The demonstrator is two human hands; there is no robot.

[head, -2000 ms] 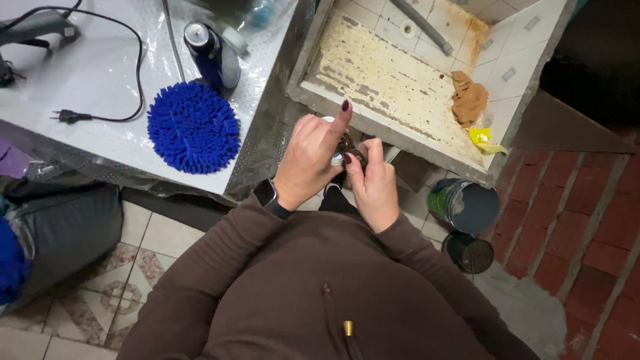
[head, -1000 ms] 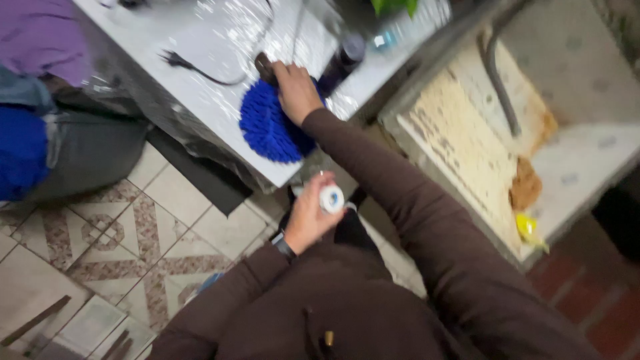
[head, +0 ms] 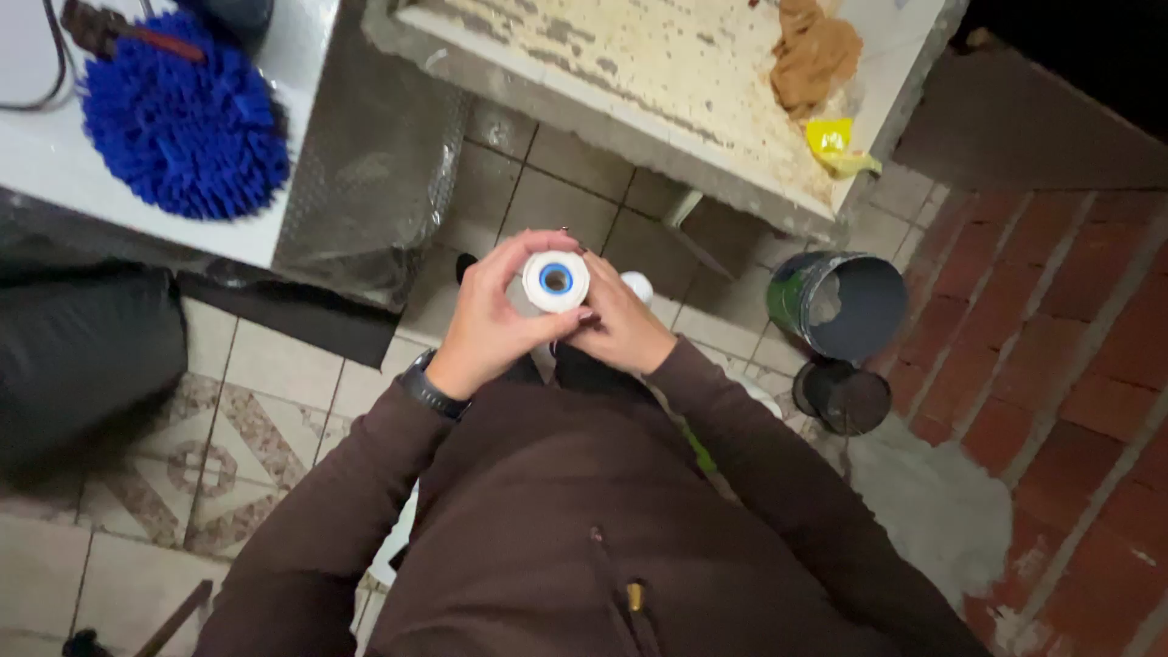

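Observation:
Held in front of my body is a white round fitting (head: 556,281) with a blue ring around its central hole. My left hand (head: 497,315) is closed around its left side, thumb below and fingers above. My right hand (head: 620,315) grips it from the right; its fingertips are partly hidden behind the fitting. On the table at the upper left lies a blue microfibre chenille pad (head: 187,128). A dark brown tool or fitting with a reddish bar (head: 164,42) rests across the pad's top edge.
A worn concrete sink (head: 620,68) with a brown cloth (head: 812,59) and a yellow wrapper (head: 830,137) stands ahead. To the right are a paint bucket (head: 839,306), a smaller dark pot (head: 844,397) and a brick surface (head: 1077,365). A dark bag (head: 82,356) is at the left.
My right hand has come back from the table beside the blue pad and now holds the white fitting together with my left hand. The view has swung back toward the right.

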